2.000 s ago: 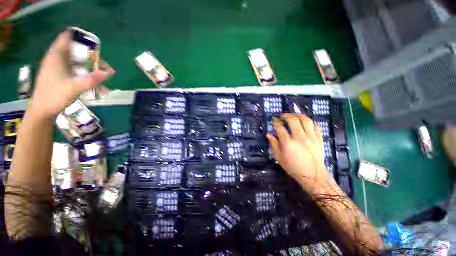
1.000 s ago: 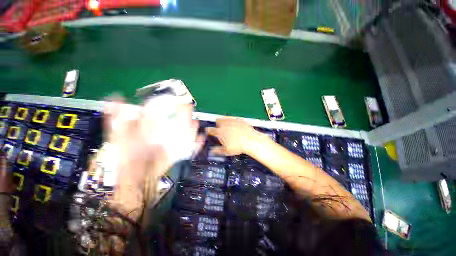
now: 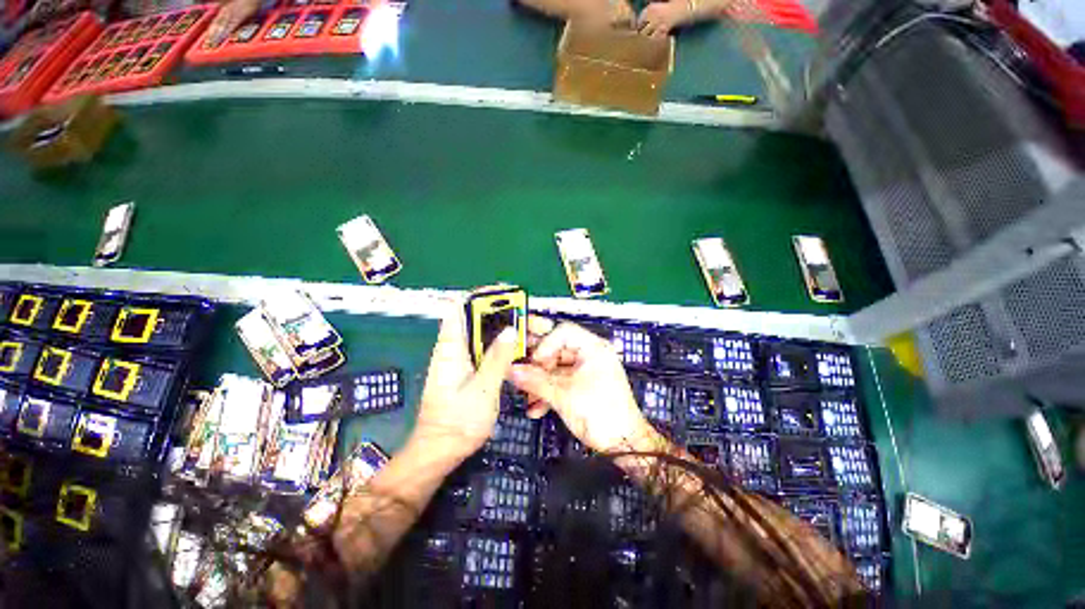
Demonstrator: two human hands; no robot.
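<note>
My left hand (image 3: 458, 387) holds a phone piece with a yellow frame and dark opening (image 3: 499, 324) upright above the near belt rail, thumb on its face. My right hand (image 3: 583, 387) is beside its right edge, fingers bent; whether it grips the piece or something small is unclear. Below lies the black parts tray (image 3: 878, 476) with rows of front housings with pale keys (image 3: 738, 399), partly hidden by my arms and dark hair. A black housing with keys (image 3: 345, 395) lies left of my left hand, by piled board assemblies (image 3: 238, 422).
A tray with yellow-framed pieces (image 3: 115, 378) is at left. Board assemblies (image 3: 579, 262) lie spaced on the green belt (image 3: 476, 167). Red trays (image 3: 131, 54), a cardboard box (image 3: 613, 69) and another person's hands (image 3: 662, 16) are beyond. A grey machine housing (image 3: 952, 179) stands at right.
The view has shifted. My hands, apart two seconds ago, are now together at the yellow-framed piece. The pale assembly seen in my left hand earlier no longer shows there.
</note>
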